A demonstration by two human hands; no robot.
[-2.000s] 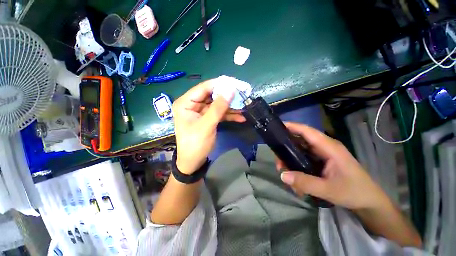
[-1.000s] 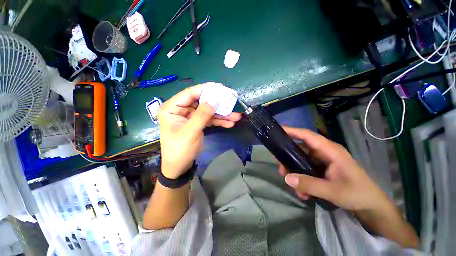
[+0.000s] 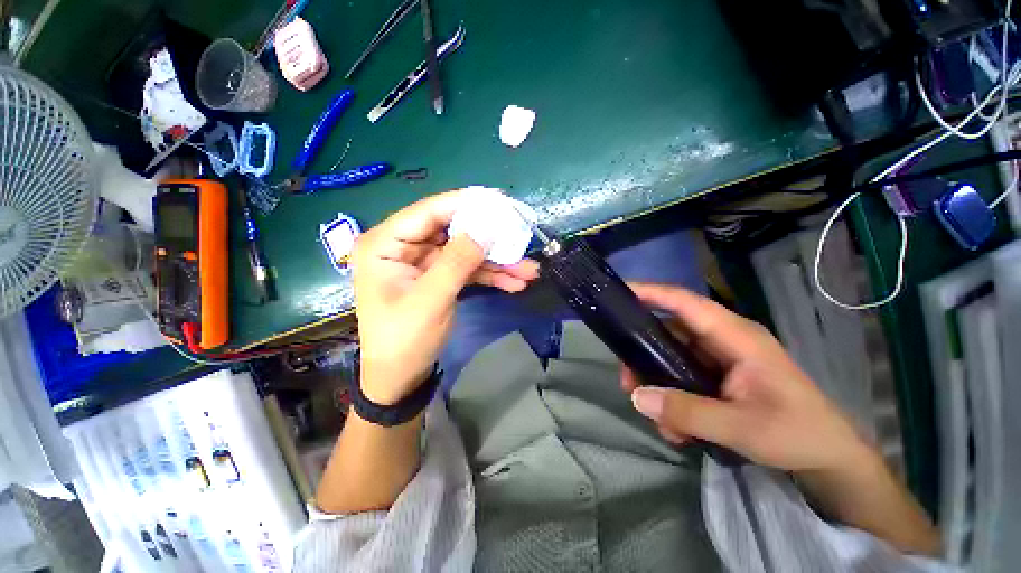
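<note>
My left hand (image 3: 417, 285) holds a thin white rounded piece (image 3: 490, 224), which looks like a back cover, between thumb and fingers over the bench's front edge. My right hand (image 3: 733, 375) grips a thick black electric screwdriver (image 3: 627, 319) from the right. Its thin metal bit points up and left at the white piece's right edge. Whether the bit touches it I cannot tell. A small white watch unit (image 3: 339, 242) lies on the bench just left of my left hand. A small pale piece (image 3: 516, 125) lies behind the white piece.
Blue-handled cutters (image 3: 336, 177), tweezers (image 3: 417, 74) and light-blue frames (image 3: 256, 149) lie on the green bench (image 3: 627, 101). An orange multimeter (image 3: 191, 263), clear cup (image 3: 235, 76) and white fan (image 3: 45, 190) are at left. A white tray (image 3: 185, 459) is lower left; cables hang at right.
The view has shifted, so bench things appear further left. The white piece now shows flatter and rounder than two seconds ago. Both hands keep their hold.
</note>
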